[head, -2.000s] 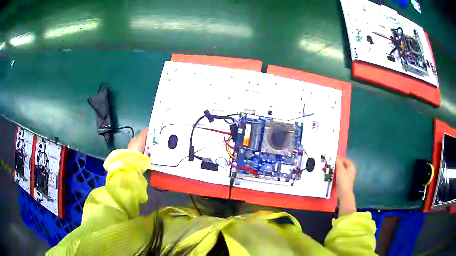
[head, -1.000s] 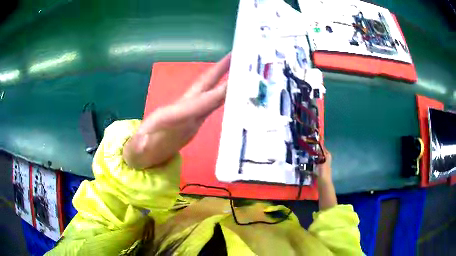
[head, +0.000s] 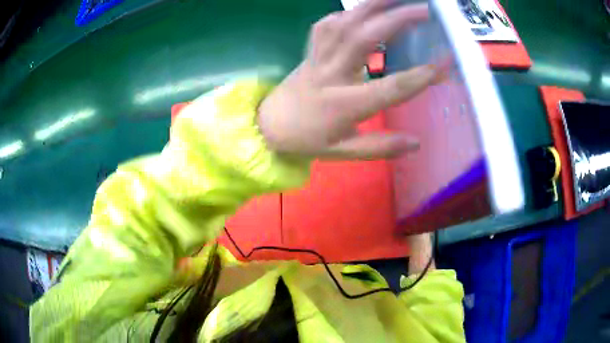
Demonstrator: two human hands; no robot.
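The display unit (head: 438, 144) stands steeply tilted on the right side of the orange-red foam pads (head: 334, 201). Its glossy screen face is turned left, with pink reflections, and its white edge is blurred. My left hand (head: 348, 90) is spread open, its fingers overlapping the screen's upper part; whether they touch it is unclear. Of my right hand, only the wrist part (head: 421, 249) shows below the unit's lower edge; its fingers are hidden. A thin black cable (head: 321, 256) loops along the pads' front edge and across my front to the right wrist.
Another unit (head: 485, 20) lies on a foam pad at the upper right. At the right are a black adapter-like block (head: 543, 177) with a yellow lead and a dark-screened unit (head: 588, 151) on a pad. Blue crates (head: 488, 288) stand below the green surface's edge (head: 495, 231).
The unit has gone from flat, electronics up, to raised and turned, now showing its screen face. My left hand has moved right and up, from the panel's edge to over the screen.
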